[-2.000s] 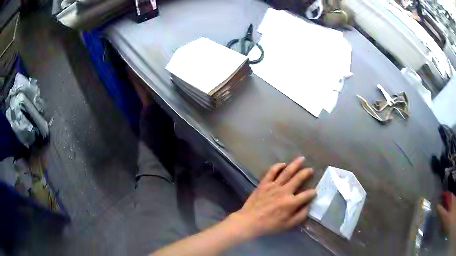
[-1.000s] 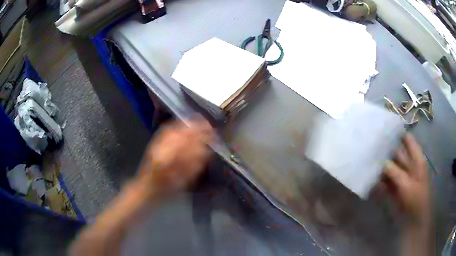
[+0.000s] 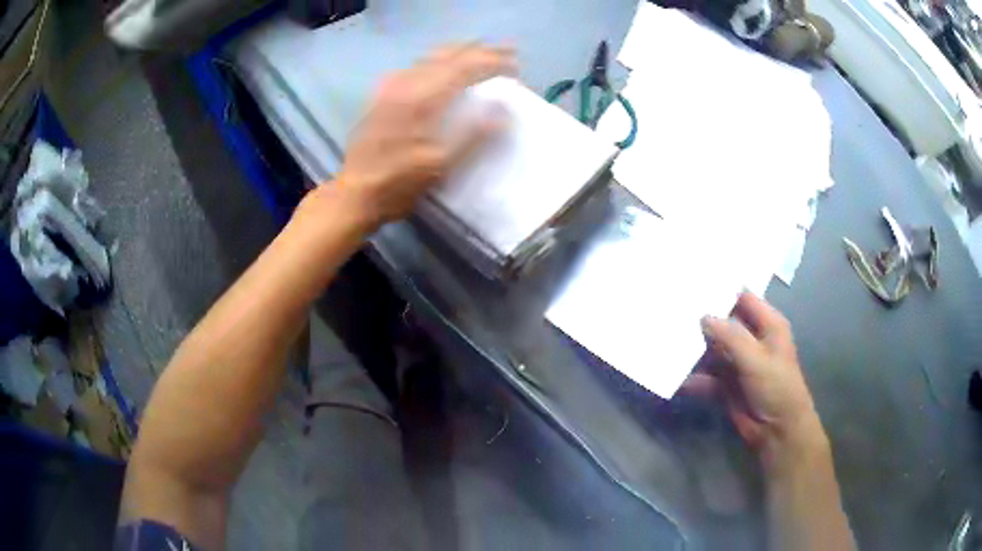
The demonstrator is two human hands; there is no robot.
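Observation:
My right hand (image 3: 754, 371) holds a white square sheet (image 3: 646, 291) by its right corner, low over the grey table and beside the pile of white sheets (image 3: 721, 129). My left hand (image 3: 420, 135) is over the stack of pressed pieces (image 3: 538, 178), blurred, its fingers at the stack's top left. Whether it touches or holds the top piece cannot be told. The stack has a white top and layered sides. The grey template is not visible.
Green-handled snips (image 3: 598, 102) lie between stack and pile. A beige cloth strip (image 3: 892, 264) lies at the right of the grey table (image 3: 861, 409). Blue bins with white scraps (image 3: 59, 226) stand on the floor at left. Rolled cloth lies at the far edge.
My left hand has moved from the near table edge up over the stack. My right hand has carried the white sheet leftward, lower and beside the pile. The view has shifted slightly.

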